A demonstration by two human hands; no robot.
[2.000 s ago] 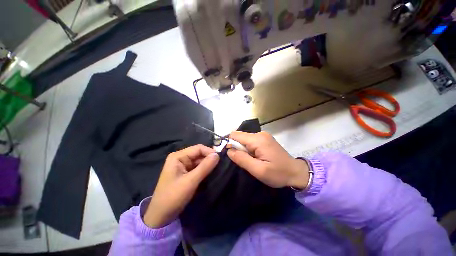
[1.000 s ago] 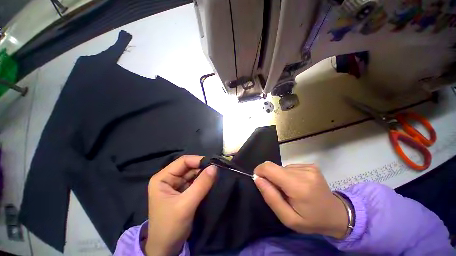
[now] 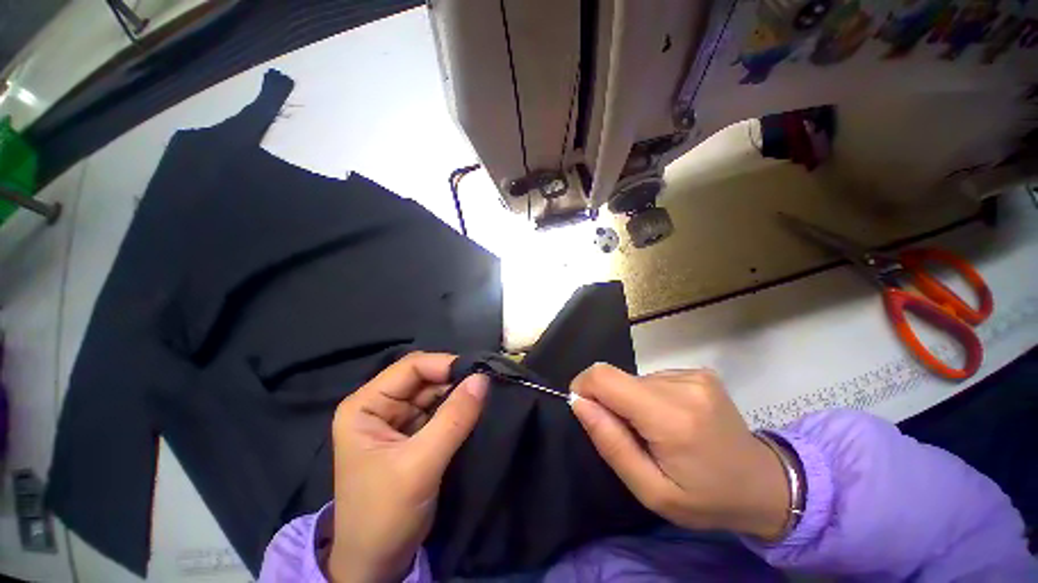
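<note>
A black garment panel (image 3: 330,273) lies spread left of the needle area and runs down under both hands to the wearer's lap. My left hand (image 3: 404,456) pinches a folded seam edge (image 3: 492,367) of the cloth between thumb and fingers. My right hand (image 3: 683,450) grips the white end of a thin seam ripper (image 3: 544,391). Its metal shaft points left into the fold beside my left thumb; the tip is hidden in the cloth.
The white sewing machine head (image 3: 546,103) stands ahead over the brightly lit machine bed (image 3: 706,256). Orange-handled shears (image 3: 936,308) lie on the bed's right. A ruler scale (image 3: 848,387) marks the table's front edge. A green object (image 3: 16,169) is at far left.
Since two seconds ago, the hands have moved apart and the tool's shaft has gone from pointing free above the cloth to lying in the fold. The view has moved closer to the machine.
</note>
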